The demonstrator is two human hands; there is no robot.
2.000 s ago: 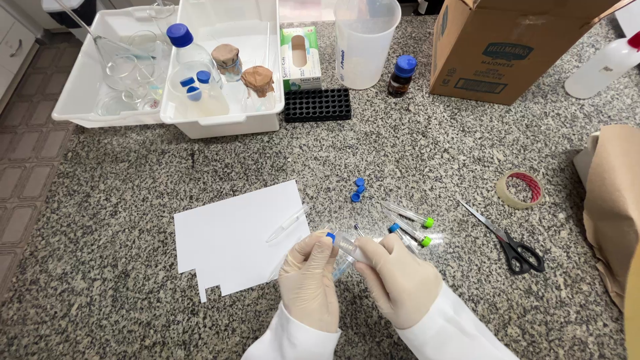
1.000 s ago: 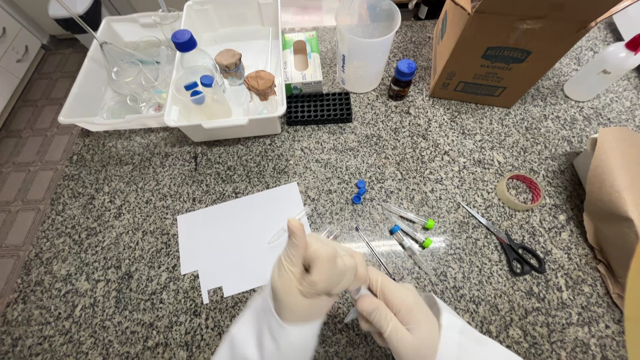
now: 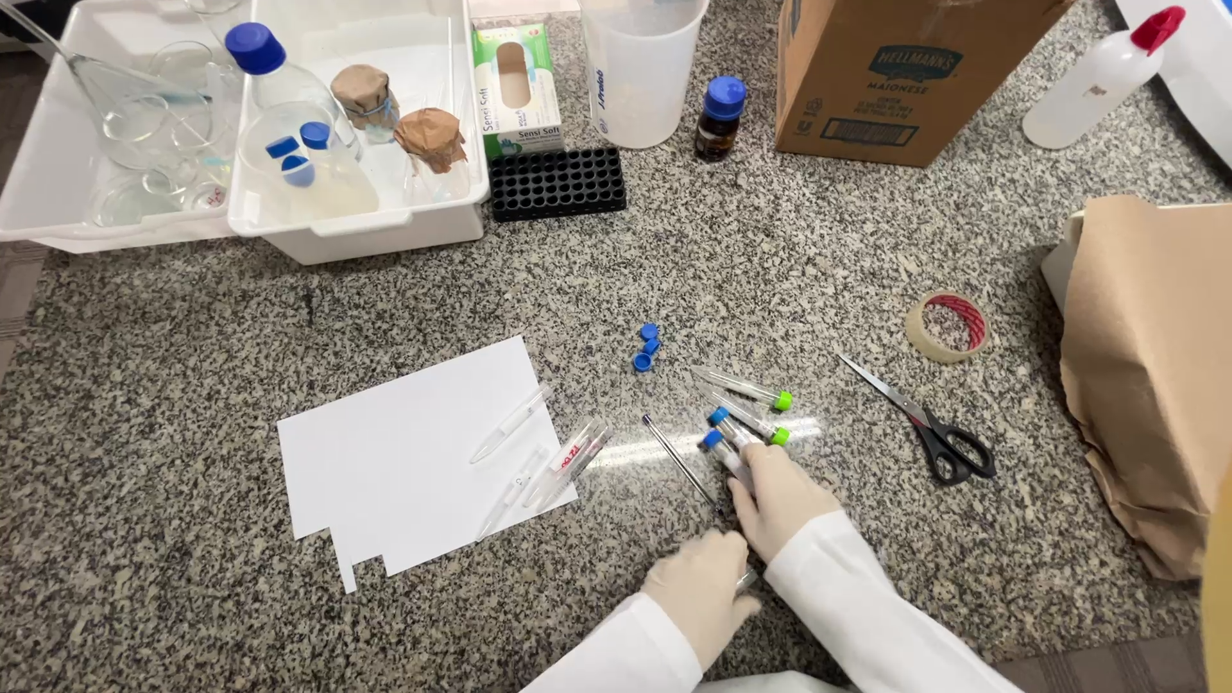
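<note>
My gloved right hand [image 3: 782, 499] grips a blue-capped tube [image 3: 724, 454] low on the counter, beside another blue-capped tube [image 3: 730, 423]. Two green-capped glass tubes [image 3: 746, 387] lie just beyond. My gloved left hand [image 3: 700, 589] is near the front edge; part of a clear object [image 3: 747, 578] shows at its fingers, and whether it is held I cannot tell. A pen [image 3: 679, 460] lies left of my right hand. Several uncapped tubes [image 3: 508, 423] rest on and beside the cut white paper [image 3: 404, 443]. Loose blue caps [image 3: 649, 332] sit behind the pen.
Scissors [image 3: 929, 423] and a tape roll [image 3: 948, 327] lie to the right, near brown paper [image 3: 1145, 366]. At the back stand white trays [image 3: 361, 226] with glassware, a black tube rack [image 3: 558, 183], a plastic beaker [image 3: 640, 77], an amber bottle [image 3: 720, 120], a cardboard box [image 3: 866, 87] and a squeeze bottle [image 3: 1092, 91].
My hands, together over a tube before, have come apart. The right hand has come down at the blue-capped tubes, where a second blue-capped tube now lies; the left is lower and nearer the front edge.
</note>
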